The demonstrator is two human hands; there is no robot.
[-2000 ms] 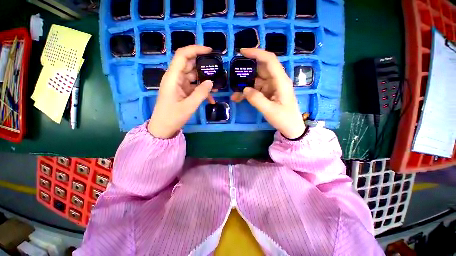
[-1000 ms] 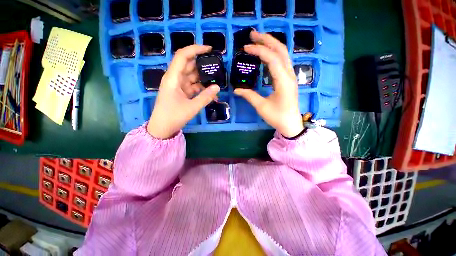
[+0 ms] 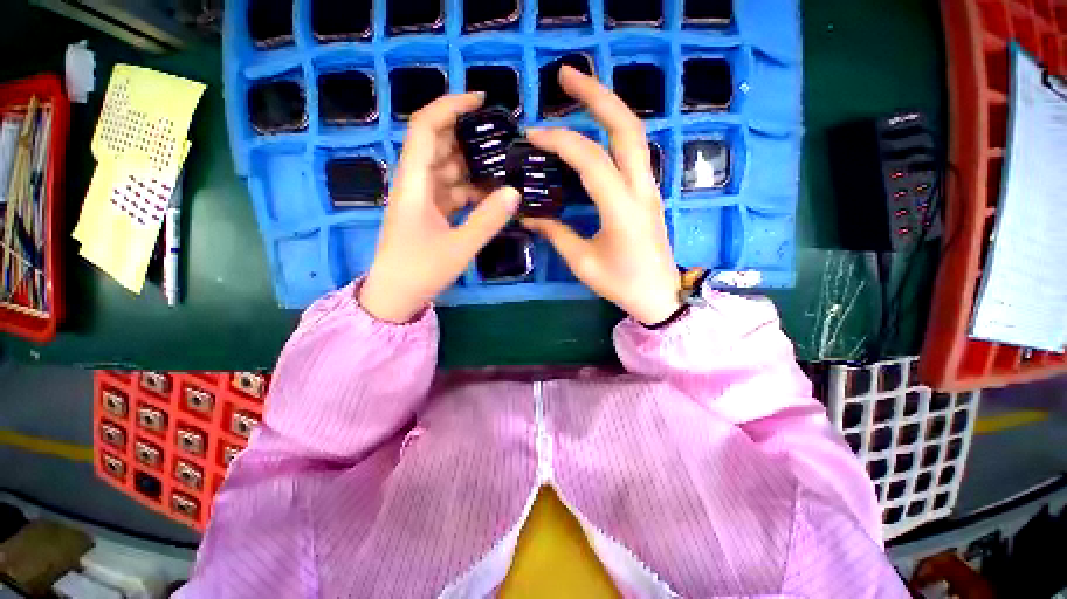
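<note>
My left hand (image 3: 427, 217) holds a black watch body (image 3: 488, 143) by its edges, its dark screen lit with lines of white text. My right hand (image 3: 614, 211) holds a second watch body (image 3: 539, 181), also showing white text lines. The two watches are tilted and close together, the right one slightly lower; whether they touch I cannot tell. Both are above the blue foam tray (image 3: 298, 252), whose pockets hold several dark-screened watches. One watch (image 3: 507, 256) lies in the front row below my hands. Another pocket holds a unit with a bright, pale screen (image 3: 706, 165).
Left are a red bin (image 3: 56, 211) of sticks, yellow sticker sheets (image 3: 135, 176) and a white pen (image 3: 172, 252). Right are a black box (image 3: 886, 187) with cables and a clipboard sheet (image 3: 1024, 222) on a red tray (image 3: 945, 339). Red (image 3: 176, 410) and white (image 3: 907, 404) trays sit below the bench.
The right watch has moved left and down, close to the left watch. Both watches have tilted, and their screens show list-like lines instead of the earlier text block.
</note>
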